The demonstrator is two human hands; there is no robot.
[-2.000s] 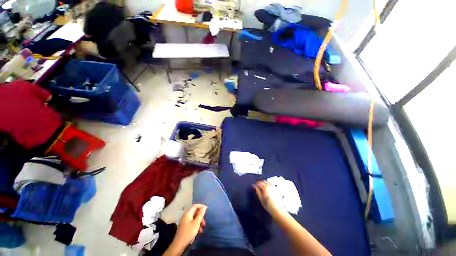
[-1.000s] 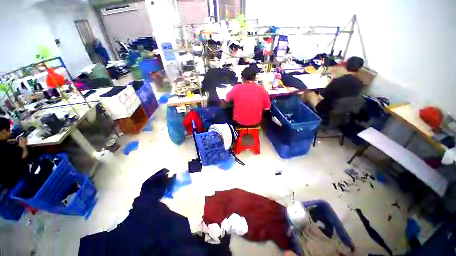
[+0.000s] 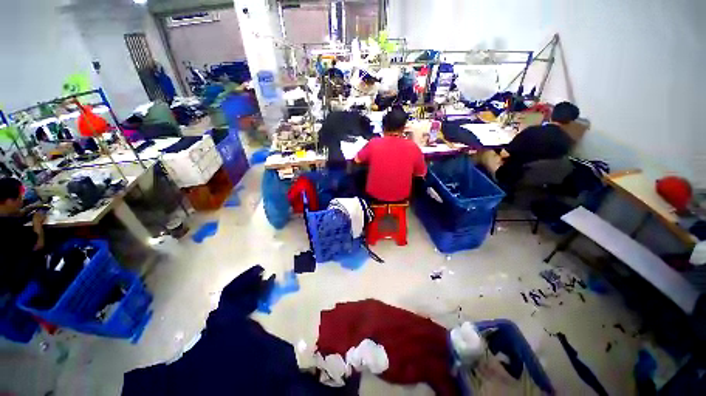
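Neither of my hands shows in the current view, and the ironing table is out of the picture too. Nearest in front of me a large navy cloth heap (image 3: 224, 348) lies on the floor. A dark red cloth (image 3: 379, 336) lies to its right, with crumpled white scraps (image 3: 367, 356) at its lower left edge. A blue plastic crate (image 3: 525, 360) with beige cloth (image 3: 495, 379) inside stands at the bottom right, cut off by the frame's edge. A white bundle sits at its left corner.
A person in a red top (image 3: 391, 166) sits on a red stool (image 3: 389, 224). A person in black (image 3: 538, 147) sits to the right, another at the far left. Blue crates (image 3: 464, 205) stand between the first two. A long pale bench (image 3: 631, 259) stands at right. Dark scraps litter the floor.
The view has swung up and left from the ironing table to the room. Both hands and the white pieces have left the picture. Over the last second the view shifts only slightly.
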